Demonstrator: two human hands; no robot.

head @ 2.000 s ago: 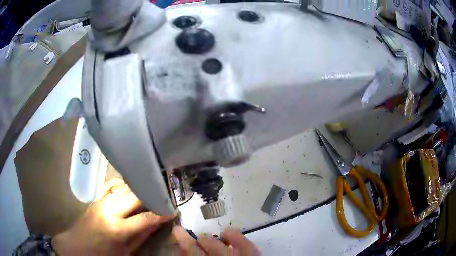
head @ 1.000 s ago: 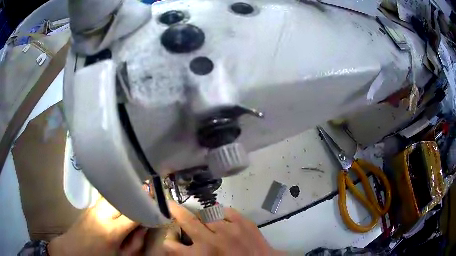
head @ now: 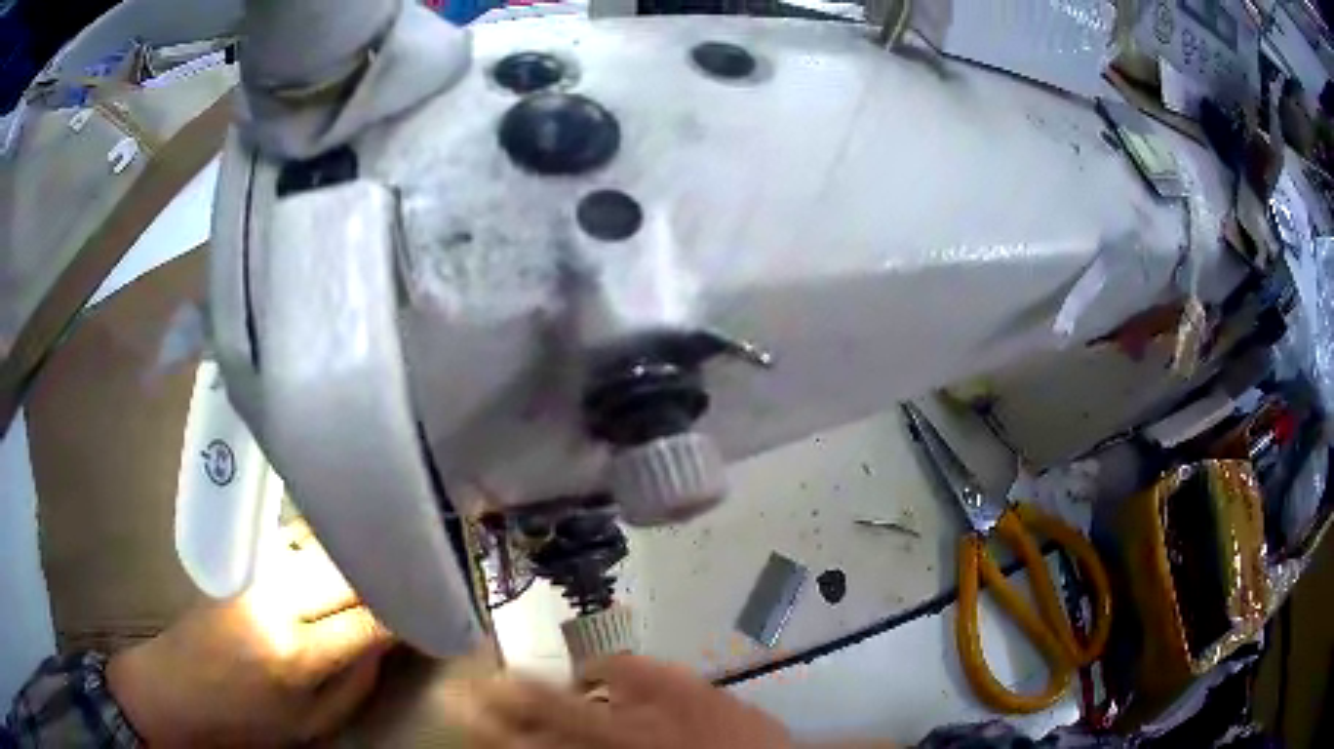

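Observation:
The large worn white sewing machine head [head: 819, 190] fills the upper middle and hides the needle area. A brown garment panel [head: 110, 454] lies at the left, partly under the white oval arm [head: 220, 476]. My left hand [head: 249, 666] is at the lower left, brightly lit, its fingertips by the lower end of the head cover; it rests on the brown cloth. My right hand [head: 629, 710] is blurred at the bottom edge, below the ribbed tension knob [head: 597, 635]. What its fingers touch or hold is hidden or blurred.
Orange-handled scissors [head: 1031, 600] lie right of the bed, near a yellow taped tray [head: 1203, 563]. A small grey metal plate [head: 773, 597] lies on the machine bed [head: 702, 563]. A beige panel with a white ticket [head: 123, 154] is at the upper left.
Since the last earlier frame, my right hand has moved slightly down and left and is more blurred. The camera view has shifted, showing more of the oval arm.

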